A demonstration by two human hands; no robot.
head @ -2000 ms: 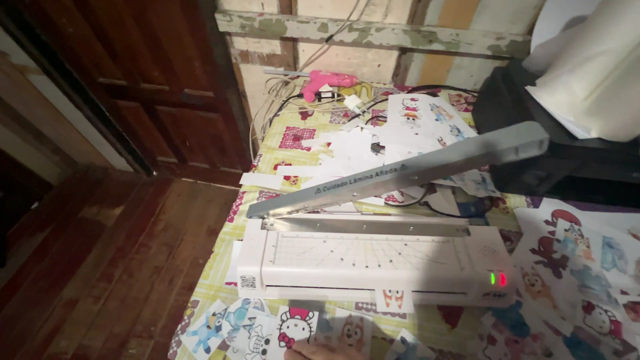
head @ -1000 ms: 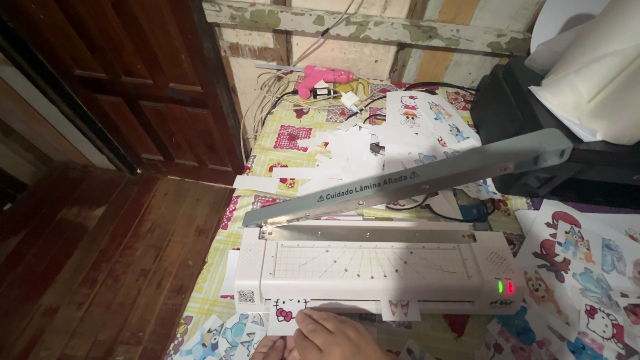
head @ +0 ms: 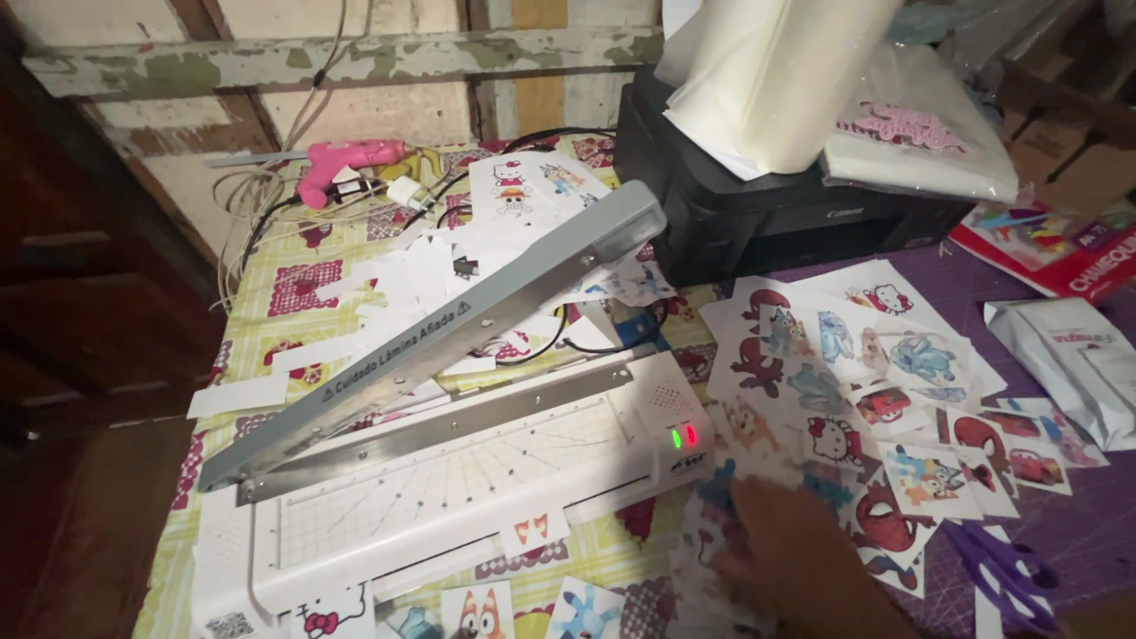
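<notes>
One hand of mine, apparently my right hand [head: 781,550], is blurred over the printed cut-outs right of the white laminator with a built-in trimmer [head: 479,453]; whether it holds anything is unclear. My left hand is out of view. The trimmer's grey blade arm [head: 444,337] is raised at a slant, and green and red lights glow on the laminator. A Hello Kitty cut-out [head: 335,614] sits at the front slot's left part, with a second small printed piece [head: 533,531] farther right along it. Spider-Man, Stitch and dog-character cut-outs [head: 930,479] overlap on the purple cutting mat.
Purple-handled scissors [head: 1003,577] lie on the mat at lower right. A black Canon printer [head: 781,213] bearing a plastic roll [head: 781,80] stands behind. White paper scraps [head: 399,275], a pink glue gun [head: 346,164] and tangled cables [head: 257,204] lie at the back left.
The Hello Kitty cut-out, under my fingers a second ago, now stays at the slot without a hand on it. My hand has moved right to the cut-outs. The view has shifted right.
</notes>
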